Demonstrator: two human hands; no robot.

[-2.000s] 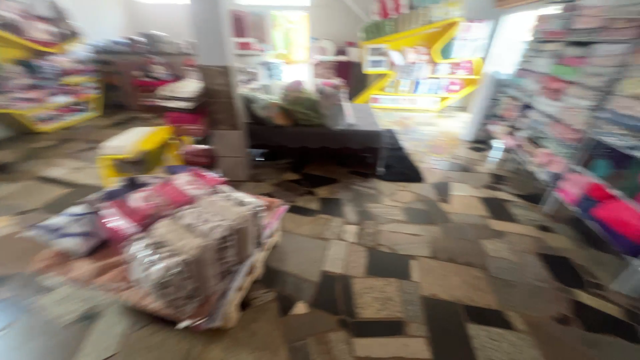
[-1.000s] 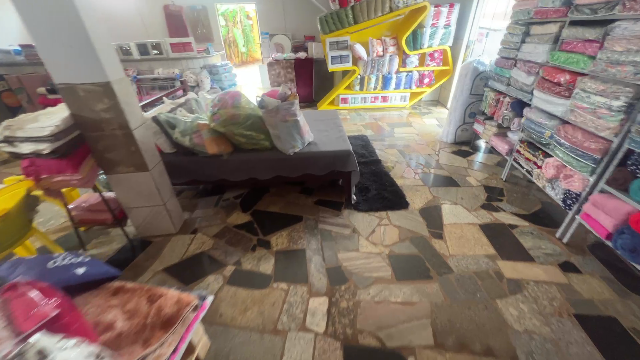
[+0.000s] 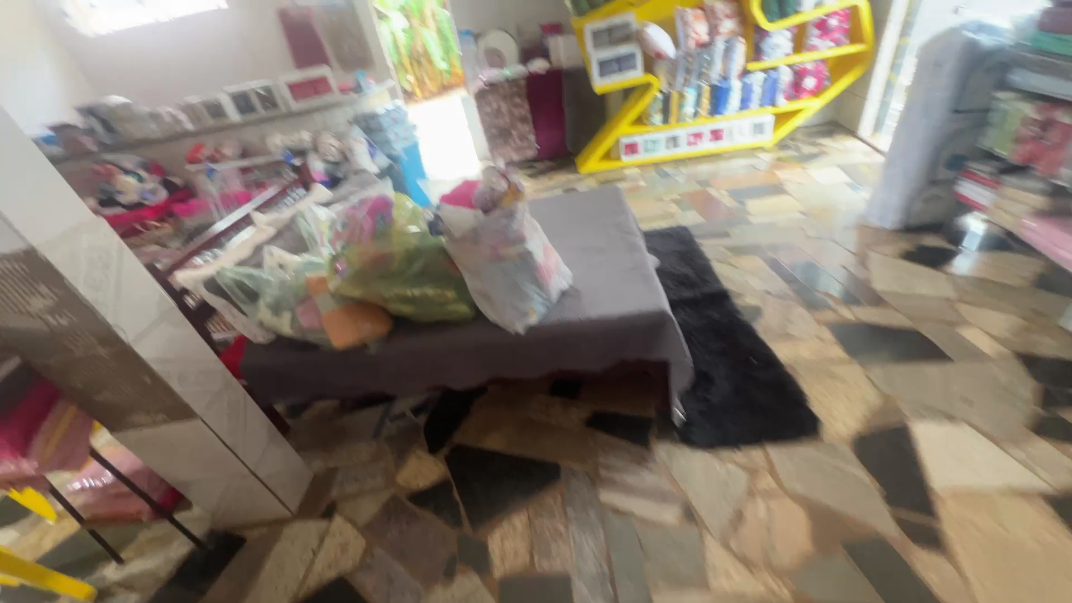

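Neither of my hands shows in the head view. Ahead stands a low table under a grey cloth. On it, side by side, lie a white patterned plastic bag stuffed full, a green plastic bag and a clear greenish bag with an orange item near its front. The picture is somewhat blurred, so the bags' contents cannot be told.
A tiled pillar rises at left, beside a rack of folded textiles. A black shaggy rug lies right of the table on the stone floor. Behind is a yellow shelf unit; stacked textiles stand at right.
The view has moved forward toward the table with the bags. The pile of packaged textiles at lower left in the earlier frames is out of view.
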